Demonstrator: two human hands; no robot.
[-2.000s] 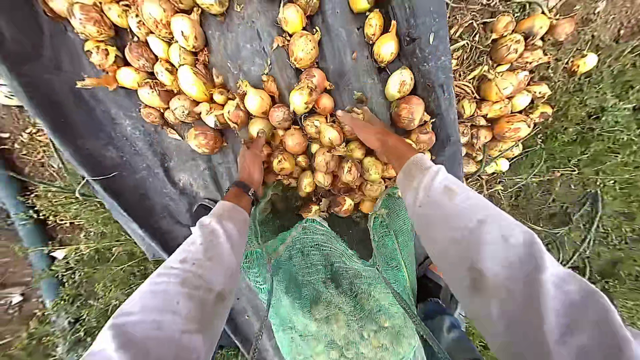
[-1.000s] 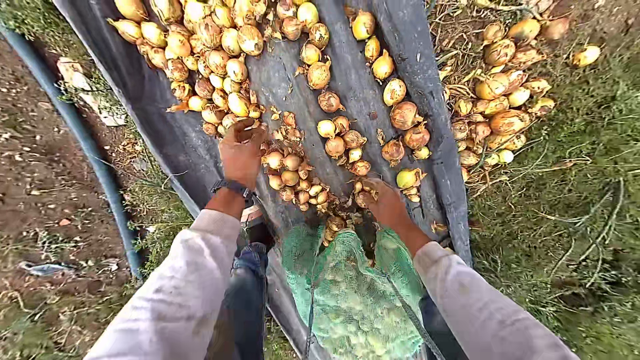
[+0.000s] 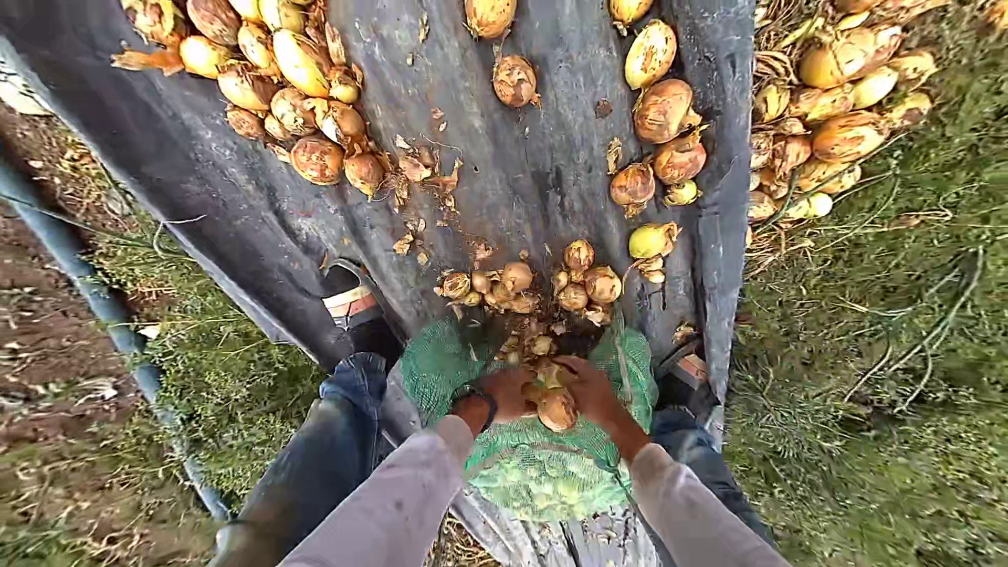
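Observation:
Both my hands meet at the mouth of a green mesh sack (image 3: 543,480), which lies between my feet with pale round contents showing through. My left hand (image 3: 506,392) and my right hand (image 3: 587,391) press from either side on a few onions (image 3: 557,408); the fingertips are partly hidden. Just beyond the mouth, small onions sit in two clusters, one at the left (image 3: 516,277) and one at the right (image 3: 602,284). Loose onion skins (image 3: 543,324) lie between them and the sack.
Dark plastic sheeting (image 3: 551,173) runs under everything. A heap of onions (image 3: 295,110) is at upper left, and a row of larger ones (image 3: 663,111) at right. More onions (image 3: 849,136) lie on the grass beyond the sheet's edge. A blue hose (image 3: 118,323) runs along the left.
Both hands have drawn back toward me, from the onions on the sheet to the sack's mouth, and closer together. The pile before the sack has shrunk to small clusters.

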